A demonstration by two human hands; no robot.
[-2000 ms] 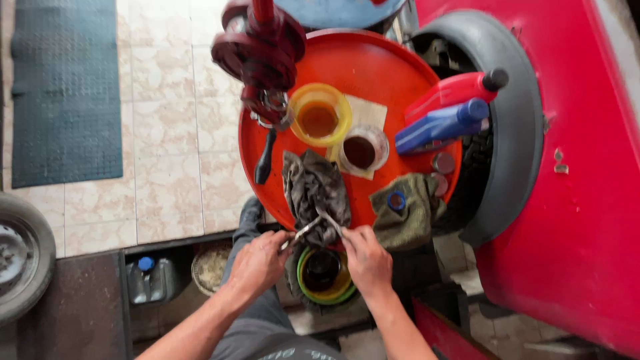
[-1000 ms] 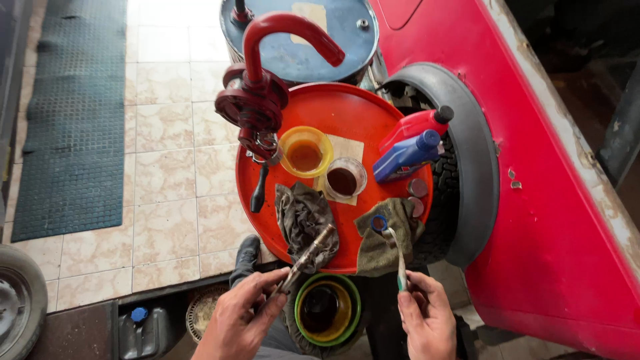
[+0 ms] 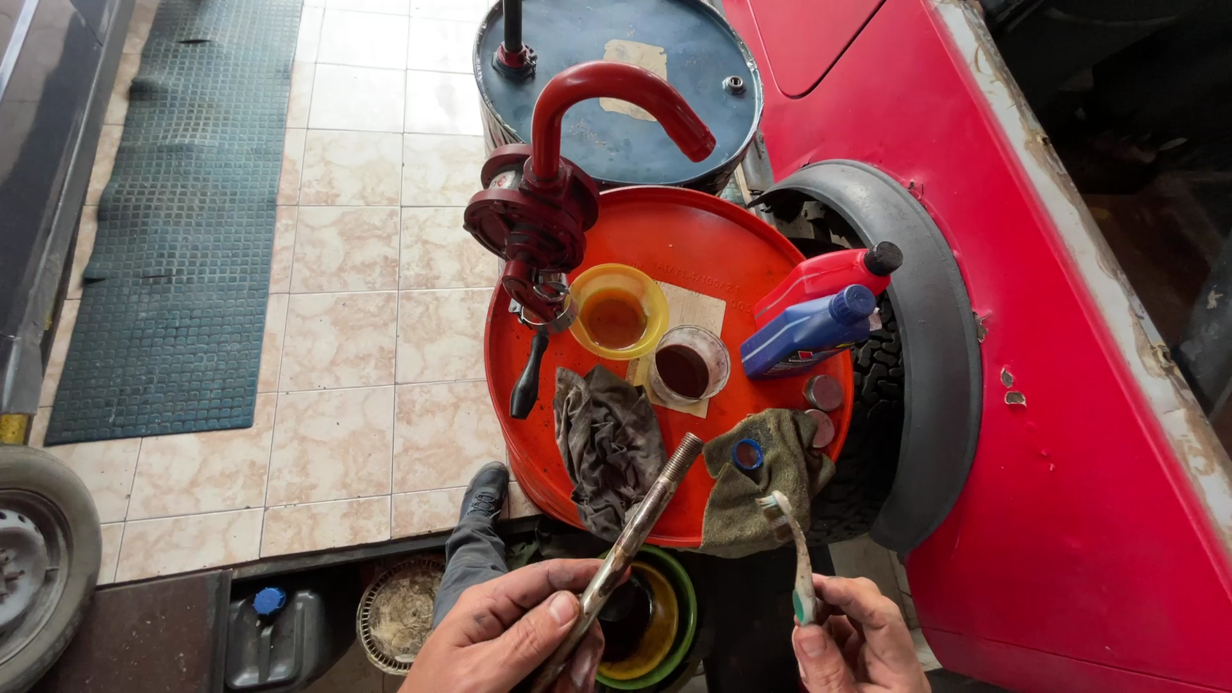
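My left hand [image 3: 525,621] grips a metal rod with a threaded end [image 3: 630,539], tilted up to the right above bowls of dark liquid [image 3: 685,616]. In my right hand [image 3: 857,635] is a toothbrush [image 3: 801,558], bristles up, just in front of an olive cloth [image 3: 746,520] that bears a blue ring-shaped cap [image 3: 747,454]. A crumpled dark rag [image 3: 606,443] lies on the red drum lid [image 3: 525,371]. Behind it stand a yellow bowl of amber liquid [image 3: 618,318] and a clear cup of dark liquid [image 3: 685,371].
A red hand pump [image 3: 544,192] rises at the red drum's left. Red [image 3: 818,279] and blue [image 3: 804,337] bottles stand at its right, beside a tyre [image 3: 871,414] and red car body [image 3: 1039,500]. Behind is a blue drum [image 3: 577,140]; lower left, a black canister [image 3: 274,640].
Two seconds ago the rod and the toothbrush were close together over the dark rag. Now my hands are apart, the toothbrush further right. The view has shifted.
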